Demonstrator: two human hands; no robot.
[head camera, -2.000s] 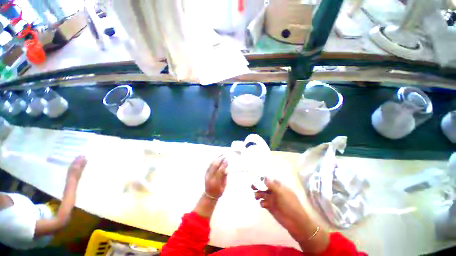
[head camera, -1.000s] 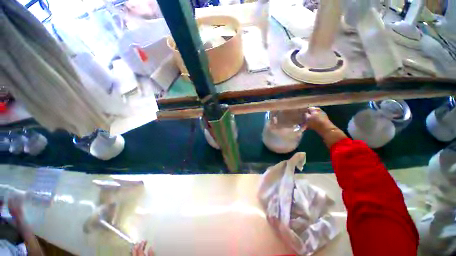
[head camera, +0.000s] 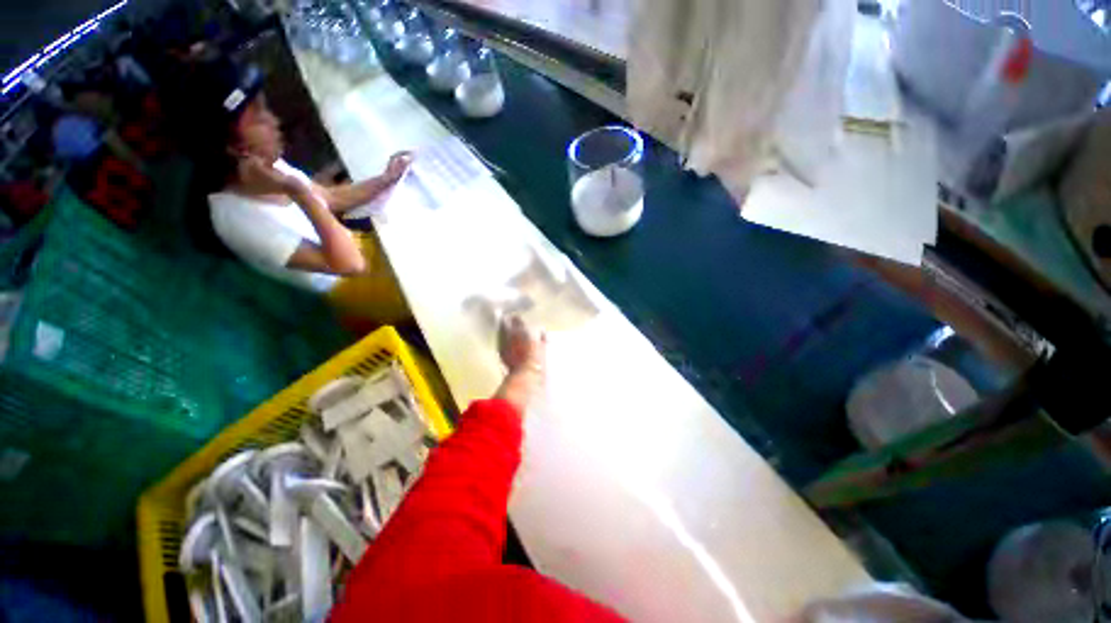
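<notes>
My left hand (head camera: 523, 349), in a red sleeve, reaches over the white bench (head camera: 585, 450). Its fingers are at the near side of a pale moulded part (head camera: 497, 299) lying on the glossy bench top. The glare and blur hide whether the fingers close on it. Another pale flat piece (head camera: 554, 286) lies just beyond. A yellow crate (head camera: 156, 548) at the lower left is full of white stem-and-disc parts (head camera: 311, 517). My right hand is out of view.
A clear-topped jar unit (head camera: 607, 201) stands on the dark green belt (head camera: 719, 310), with more behind and at right. A seated person in white (head camera: 274, 231) leans at the bench. Green crates (head camera: 110, 329) stand left. A cloth (head camera: 731, 85) hangs above the belt.
The view has swung left, bringing the yellow crate and seated person into view. My left hand has reached out to the parts on the bench. My right hand, earlier at a belt jar, has left view.
</notes>
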